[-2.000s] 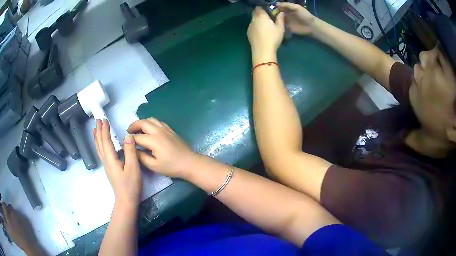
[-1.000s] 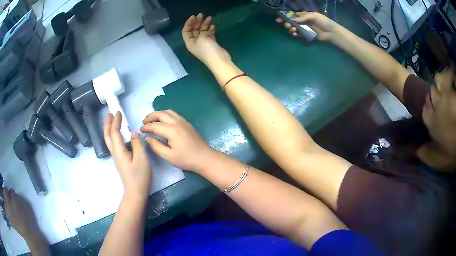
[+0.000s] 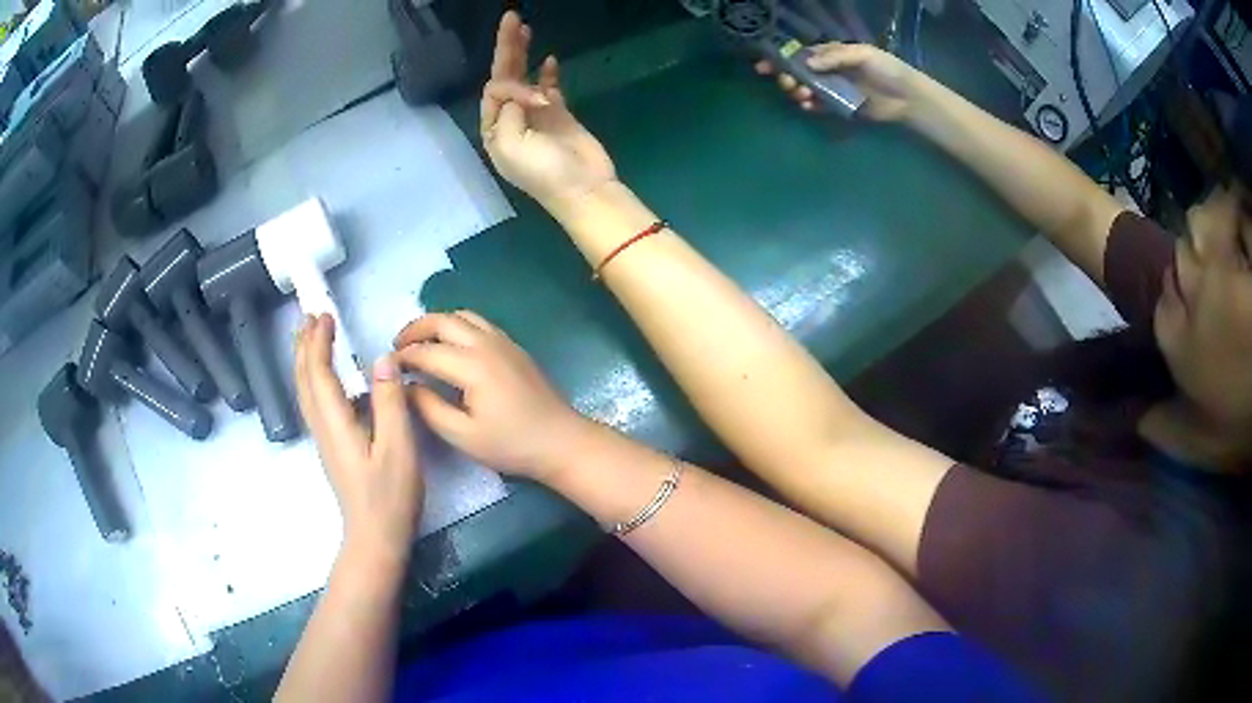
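Observation:
A white hair dryer (image 3: 301, 242) lies on the white sheet, its handle running down between the fingers and thumb of my left hand (image 3: 360, 437). My left hand is upright with straight fingers and its thumb apart, and nothing is visibly gripped in it. My right hand (image 3: 483, 392) is just to the right, fingers bent, fingertips close to my left thumb. Whether a small part is between these fingertips cannot be seen. Grey hair dryers (image 3: 251, 330) lie in a slanted row left of the white one; the nearest touches its head.
A neighbour's arm (image 3: 748, 371) reaches across the green table top (image 3: 687, 206) on the right. Their other hand (image 3: 865, 80) holds a grey piece. Grey trays (image 3: 55, 192) stand at the far left. Small dark bits (image 3: 14, 591) lie at the lower left. A gauge-fitted machine (image 3: 1098, 41) is at the upper right.
The neighbour's hands, together two seconds ago, are apart, one swung left. A hand at the lower left has withdrawn, uncovering dark bits. My hands keep nearly the same pose.

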